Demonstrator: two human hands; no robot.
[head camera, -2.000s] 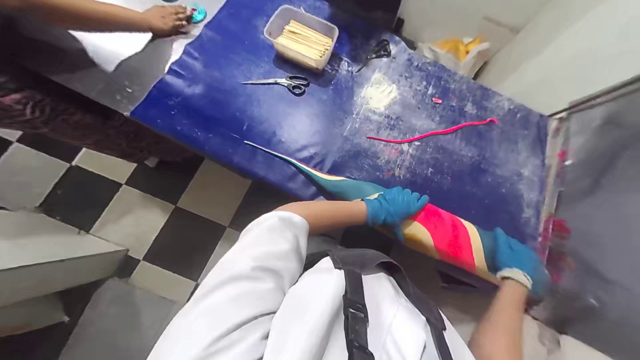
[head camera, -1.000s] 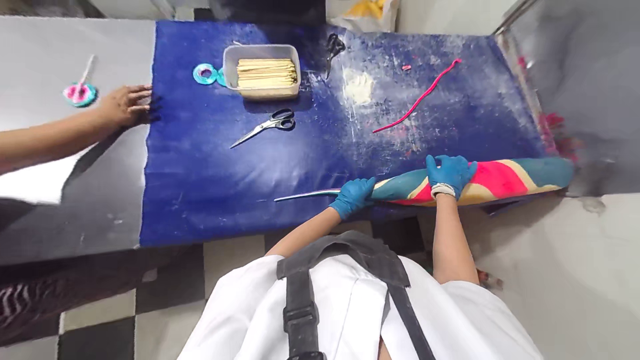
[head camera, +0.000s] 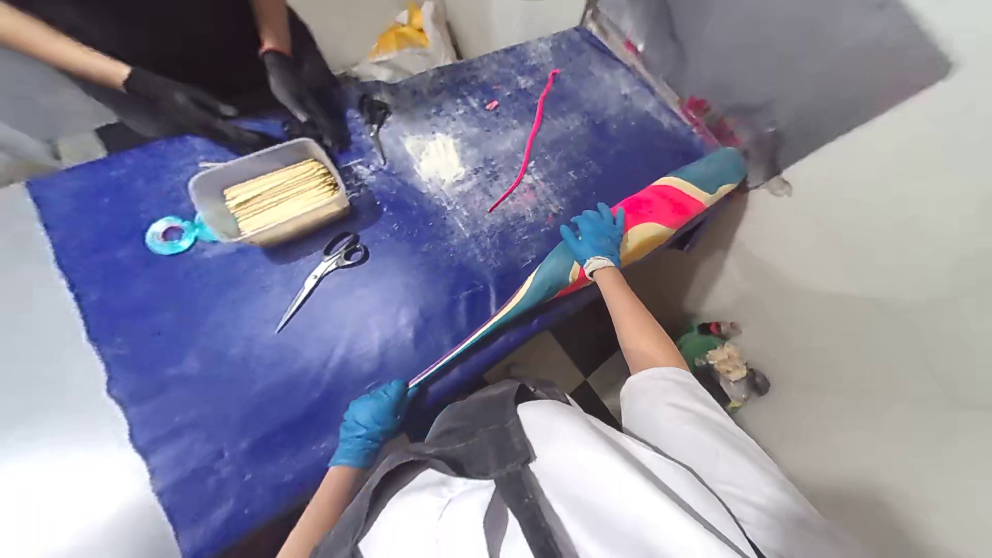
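A thick roll of striped candy (head camera: 666, 205), teal, pink and cream, lies along the near edge of the blue-covered table (head camera: 434, 310) and tapers to a thin rope toward the lower left. My left hand (head camera: 373, 422), in a blue glove, is closed around the thin end of that rope. My right hand (head camera: 597, 236), also blue-gloved, rests on top of the thick part with its fingers spread. Metal scissors (head camera: 314, 279) with black handles lie on the table up and left of the roll. A thin pink strip (head camera: 531, 147) lies beyond my right hand.
A plastic tub (head camera: 283, 229) holds wooden sticks (head camera: 283, 194), beside a turquoise ring-shaped piece (head camera: 170, 235). Dark-handled scissors (head camera: 376, 124) lie behind it. Across the table are a person's black-gloved hands (head camera: 182, 105). White powder (head camera: 438, 159) dusts the cover. A grey panel stands at the right end.
My left hand has slid down to the rope's thin end, and the tapered part has become longer. A person's black-gloved hands have come into view behind the tub. The view has turned.
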